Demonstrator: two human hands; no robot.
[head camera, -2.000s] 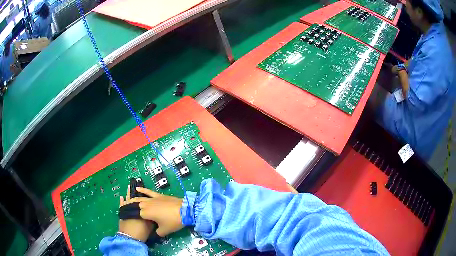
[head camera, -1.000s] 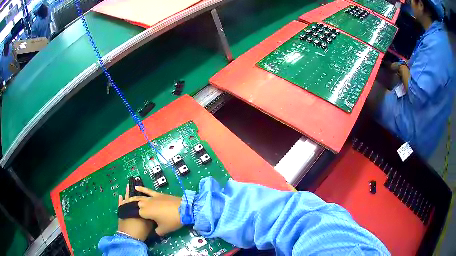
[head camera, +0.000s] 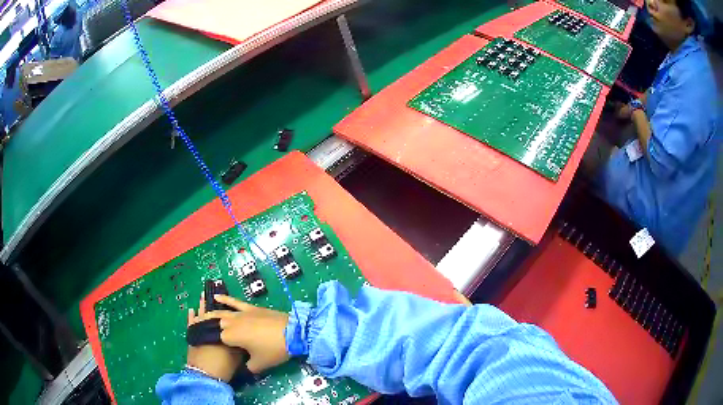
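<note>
A green circuit board (head camera: 143, 316) lies on a red mat (head camera: 341, 213) in front of me. Three pairs of black power components with pale faces (head camera: 289, 269) stand on it. My right hand (head camera: 258, 336) lies across my left hand (head camera: 212, 360) at the board's middle. Both wear black finger covers. Fingertips meet at a black piece (head camera: 214, 291) beside the left pair of components; whether it is a component or a finger cover is unclear. The fingers overlap, so their grip is hidden. A blue coiled cord (head camera: 194, 150) hangs across the view.
Two spare components (head camera: 234, 172) lie on the green shelf (head camera: 158, 213). Part-filled boards (head camera: 507, 119) on red mats run up the line. At right is a black-rimmed tray (head camera: 547, 316) with rows of components and one loose piece. A person in blue (head camera: 674, 134) is beyond it.
My hands and the board have stayed almost still. The person at the right has raised their head, so more of it shows.
</note>
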